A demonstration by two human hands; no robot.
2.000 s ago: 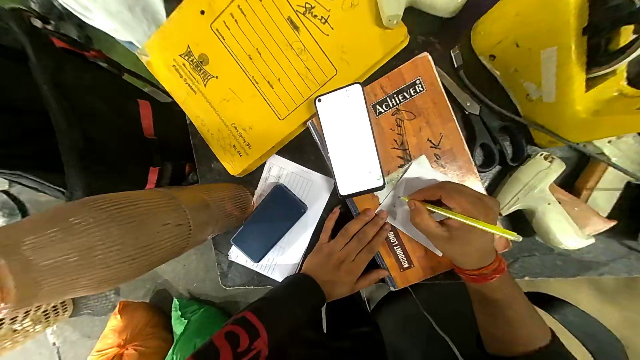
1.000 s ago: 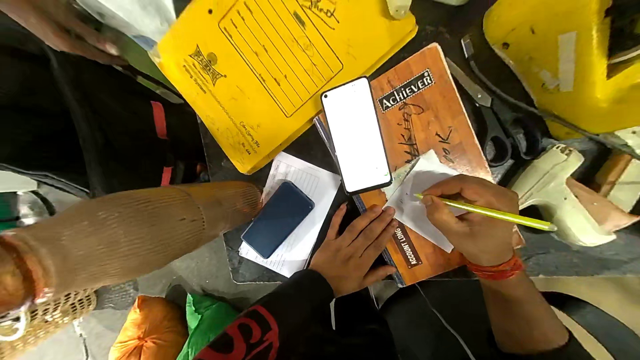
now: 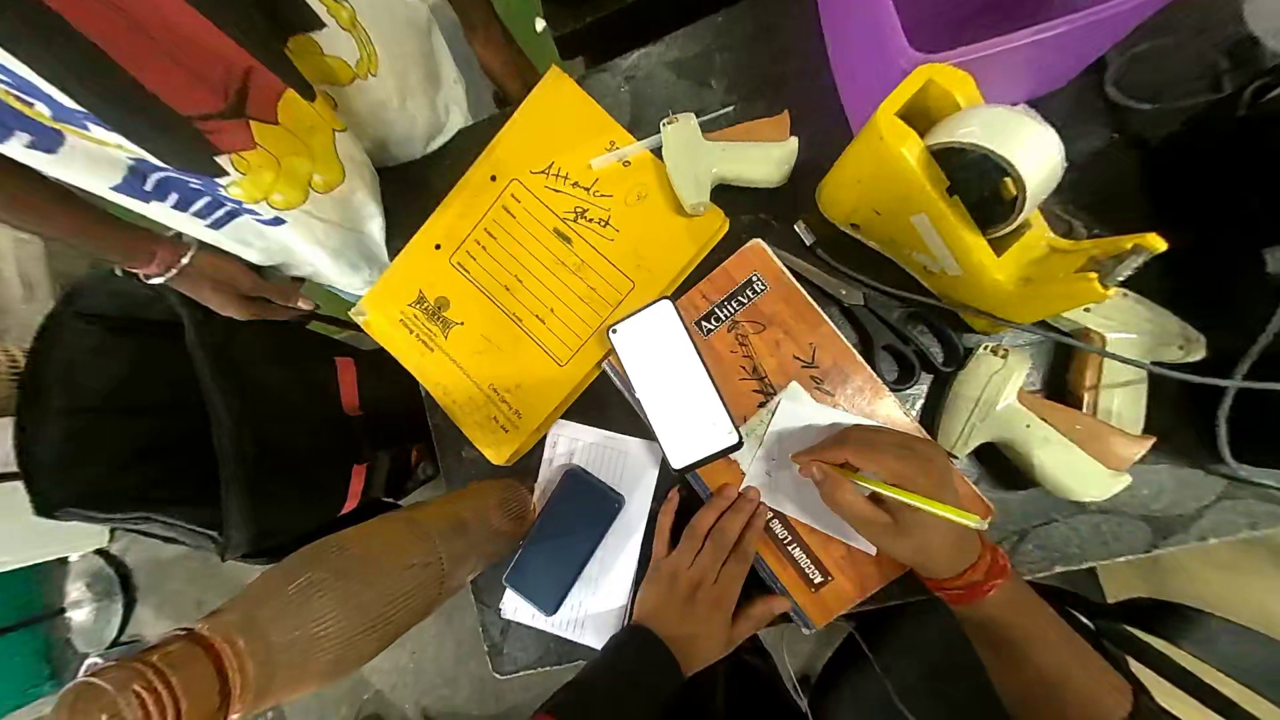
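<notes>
My right hand (image 3: 890, 495) grips a yellow-green pen (image 3: 915, 500), its tip end at a small white paper (image 3: 815, 450) on a brown account book (image 3: 800, 370). My left hand (image 3: 705, 570) lies flat with spread fingers at the book's lower left edge, its fingertips near the paper's corner. Above it, a phone with a blank white screen (image 3: 675, 383) overlaps the book's left edge. A dark phone (image 3: 565, 540) rests on printed sheets (image 3: 600, 460) to the left. A yellow file folder (image 3: 540, 280) with handwriting lies beyond.
A tagging gun (image 3: 725, 160) sits on the folder; another (image 3: 1040, 425) lies at right. Black-handled scissors (image 3: 900, 340), a cable, a yellow tape dispenser (image 3: 900, 210) and a purple bin (image 3: 960, 50) are behind. At left are a person's hand (image 3: 235, 285), a black bag (image 3: 210, 420) and a tan sleeved arm (image 3: 370, 590).
The view has shifted, showing more of the far side. A person's hand and a printed white garment are now plainly visible at upper left. My hands keep much the same place on the book.
</notes>
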